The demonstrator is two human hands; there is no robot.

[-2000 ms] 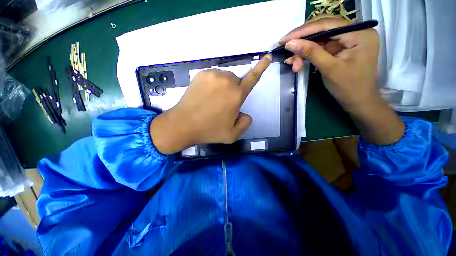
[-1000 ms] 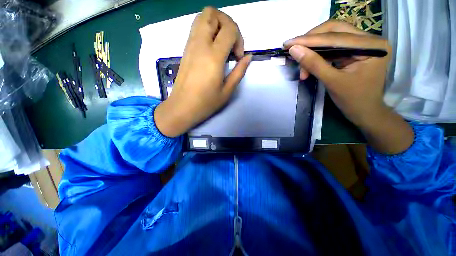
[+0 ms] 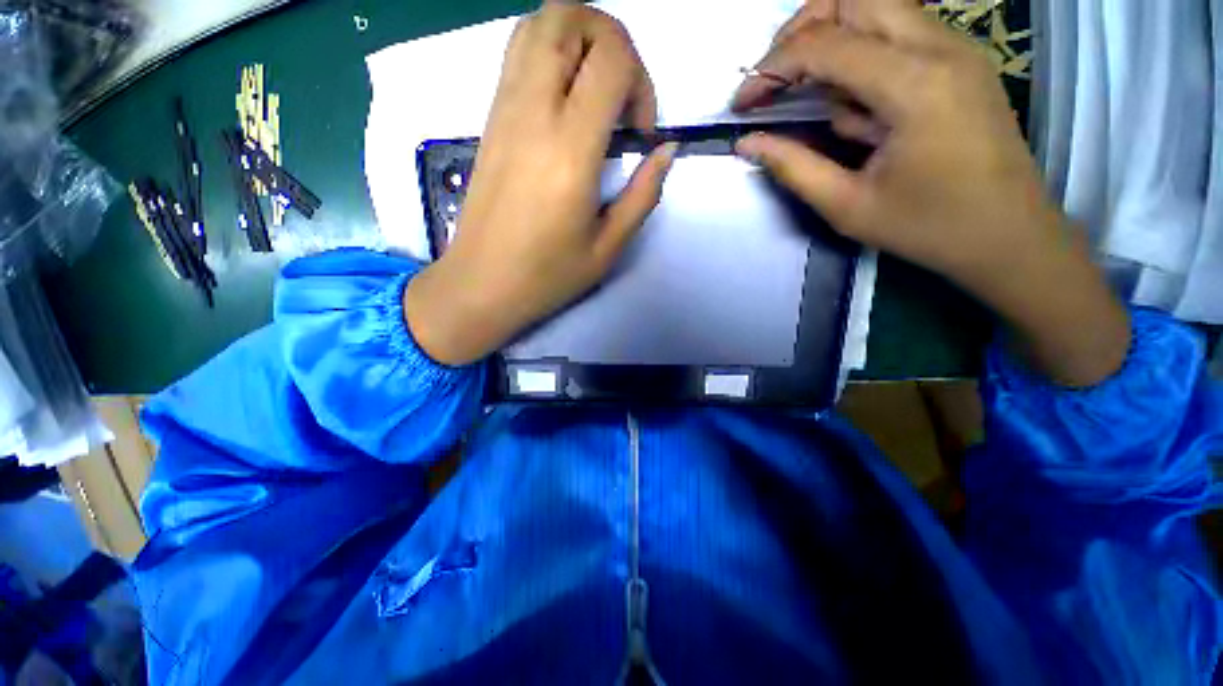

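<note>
The dark tablet back housing (image 3: 630, 386) lies on a white sheet (image 3: 443, 83), with camera holes at its upper left and white patches inside. My left hand (image 3: 553, 188) covers its upper left part, with thumb and fingers at the far long edge. My right hand (image 3: 899, 148) is at the same edge further right, thumb on the edge and fingers curled above it. Dark tweezers are not clearly visible in it; a thin dark shape shows under its fingers, too blurred to tell. A black strip (image 3: 697, 133) lies along the edge between the hands.
Black strips (image 3: 175, 221) and gold-and-black strips (image 3: 258, 114) lie on the green mat at left. A yellow-tan liner heap (image 3: 999, 30) is at upper right. Translucent white sleeves (image 3: 1127, 148) stand at right. A clear plastic bag (image 3: 54, 174) is at left.
My left hand moved from pointing at the far edge's right part to gripping further left. My right hand's fingers shifted from the pen-like hold of the tweezers and now curl over the edge.
</note>
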